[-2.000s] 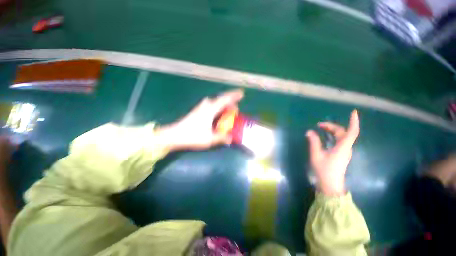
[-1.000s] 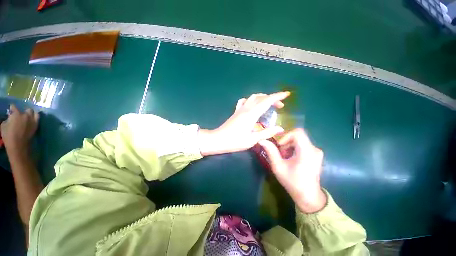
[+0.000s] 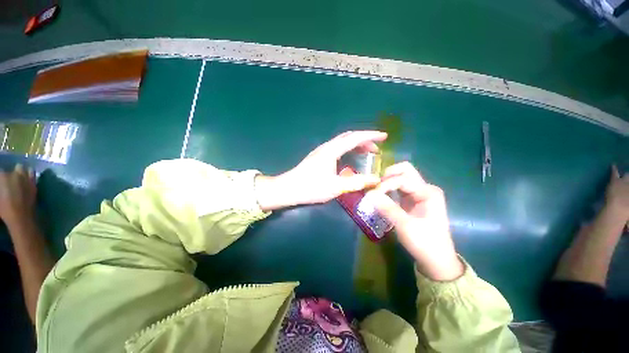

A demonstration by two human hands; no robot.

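Observation:
A red electronic unit (image 3: 372,219) lies slanted between my hands, its white-and-blue circuit board facing up. My left hand (image 3: 314,174) is around its upper end, thumb across it and fingers arched above. My right hand (image 3: 417,210) is over its right side, thumb on the board and fingertips close to my left thumb. Any small piece between the fingertips is too bright and small to tell. Silver tweezers (image 3: 486,155) lie on the bench to the right. A yellow-green tape strip (image 3: 374,272) runs under the unit, with a shiny clear patch (image 3: 369,163) beneath my left fingers.
Amber film sheets (image 3: 90,79) lie at the upper left, below the pale metal rail (image 3: 331,63). Another red unit (image 3: 41,19) is beyond the rail. A glossy strip patch (image 3: 38,140) is at far left. Other people's hands are at the left (image 3: 17,196) and right (image 3: 616,193) edges.
The tweezers, not visible two seconds ago, lie on the bench. My right hand has joined my left at the unit. Since one second ago the unit's board has come into clearer view and a person's arm appears at right.

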